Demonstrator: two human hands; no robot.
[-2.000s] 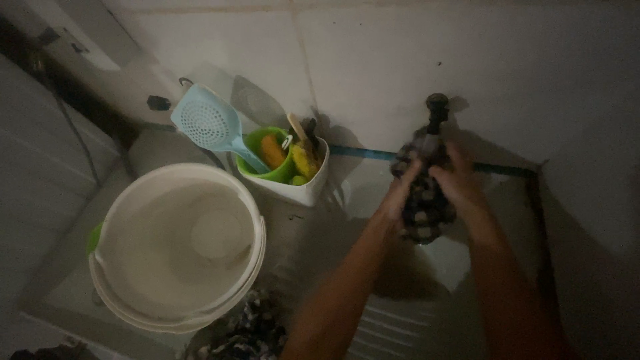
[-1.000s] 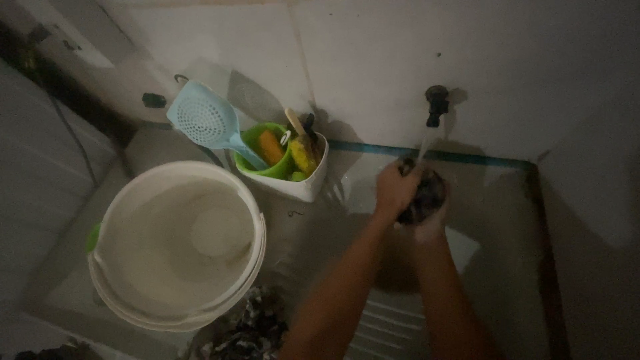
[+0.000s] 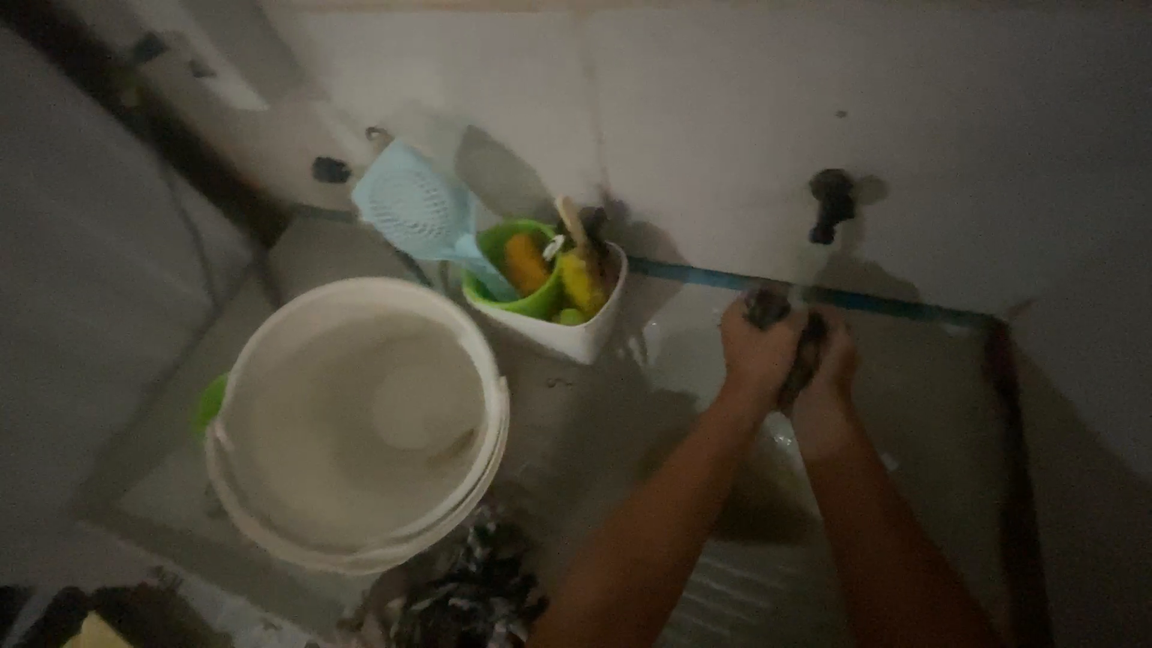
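Under a dark wall tap (image 3: 830,205), my left hand (image 3: 756,346) and my right hand (image 3: 830,360) squeeze a dark patterned cloth (image 3: 799,364) between them. A bunched end of it pokes out at the top of my left hand. Water from the tap falls onto the hands and the cloth. Below them is the laundry sink, with a ridged washboard surface (image 3: 733,589). The image is dim and blurred, so the fingers do not show clearly.
A white bucket (image 3: 490,486) with pale, cloudy contents stands on the left. Behind it, a white container (image 3: 576,340) holds a light blue perforated scoop (image 3: 414,202), a green cup (image 3: 477,292) and a yellow item (image 3: 583,283). Another dark patterned cloth (image 3: 477,585) lies at the bottom.
Two seconds ago the cloth hung longer, right under the tap; it then became a compact bundle and is now squeezed between both hands. The stream shows more plainly one second ago than two seconds ago.
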